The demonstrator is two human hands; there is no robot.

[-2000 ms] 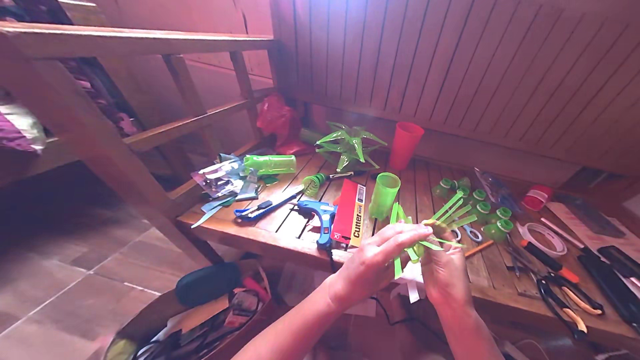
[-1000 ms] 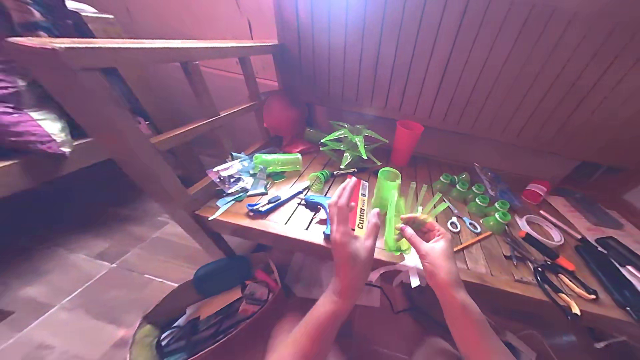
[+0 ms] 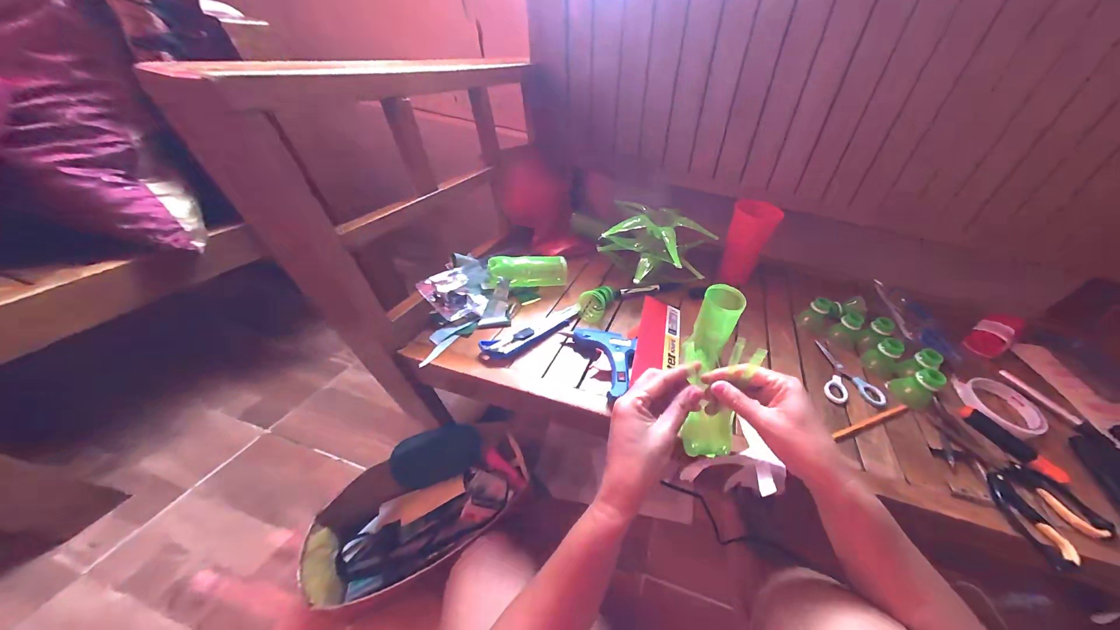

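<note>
Between my two hands is a cut green plastic bottle piece (image 3: 707,435), its lower end showing below my fingers. My left hand (image 3: 649,420) pinches it from the left, and my right hand (image 3: 770,411) from the right, fingertips almost meeting. Just behind stands a green plastic cylinder (image 3: 719,317); where it ends behind my fingers is hidden. A red cutter box (image 3: 656,337) and a blue hot glue gun (image 3: 612,354) lie left of my hands. Green strips (image 3: 757,357) show behind my right hand. Scissors (image 3: 853,378) and a pencil (image 3: 869,423) lie to its right.
A blue utility knife (image 3: 529,337), plastic scraps (image 3: 459,293) and a green star-shaped piece (image 3: 656,234) are on the slatted wooden bench. A red cup (image 3: 750,236) stands behind. Bottle tops (image 3: 884,350), a tape roll (image 3: 1000,407) and pliers (image 3: 1037,507) lie right. Below is a filled basket (image 3: 306,560).
My hands, apart one second ago, have come together at the green piece. The view has shifted somewhat.
</note>
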